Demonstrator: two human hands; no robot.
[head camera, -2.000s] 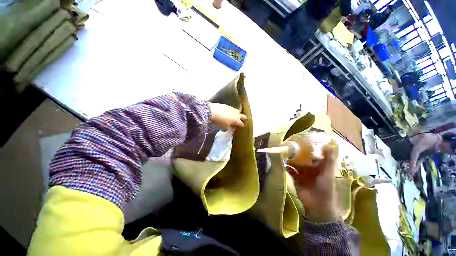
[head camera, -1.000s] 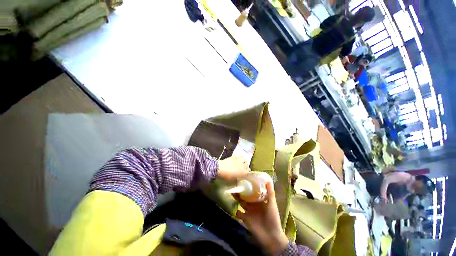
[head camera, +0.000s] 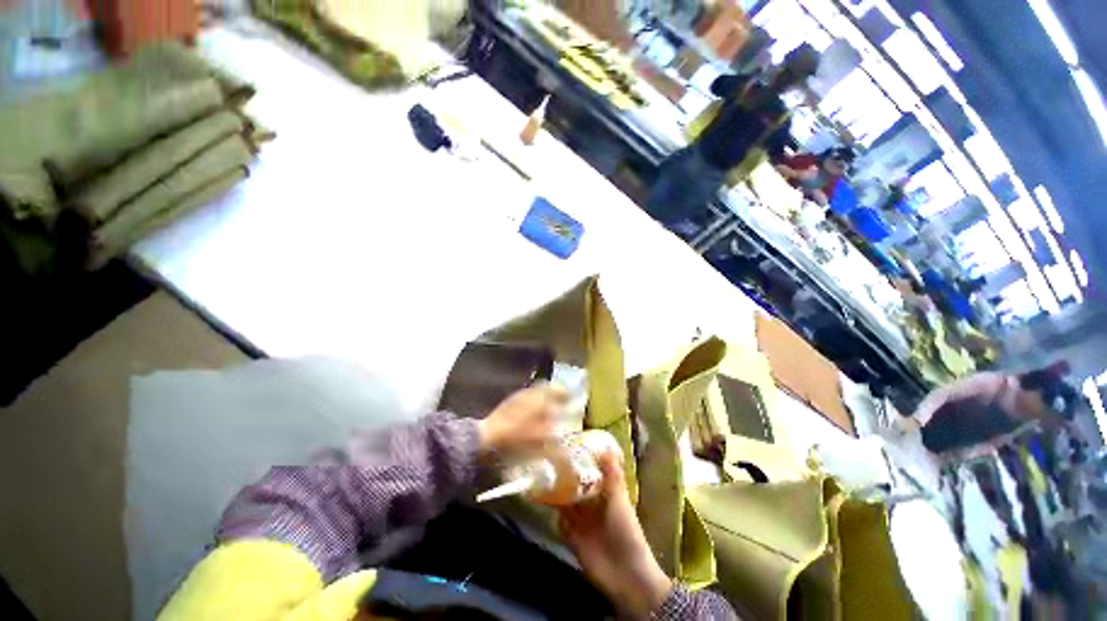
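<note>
A khaki bag body (head camera: 605, 364) stands open at the table's near edge, with a dark brown patch (head camera: 492, 376) on its face and a small white piece (head camera: 571, 386) beside the patch. My left hand (head camera: 528, 419) is blurred and lies over the patch side at the white piece; whether its fingers grip anything is unclear. My right hand (head camera: 607, 522) holds a clear glue bottle (head camera: 571, 471) just below my left hand. The bottle's pale nozzle points left and slightly down. More khaki bag bodies (head camera: 759, 522) stand to the right.
A blue tray (head camera: 551, 228) with small parts lies on the white table (head camera: 352, 206). Folded khaki pieces (head camera: 170, 158) are stacked at the left, a grey-white sheet (head camera: 194, 461) below them. A brown board (head camera: 801, 370) is behind the bags. People stand at the benches beyond.
My left hand has left the bag's upper edge and moved down to the patch side. My right hand has brought the bottle left, close to it. The view has tilted up, showing more benches.
</note>
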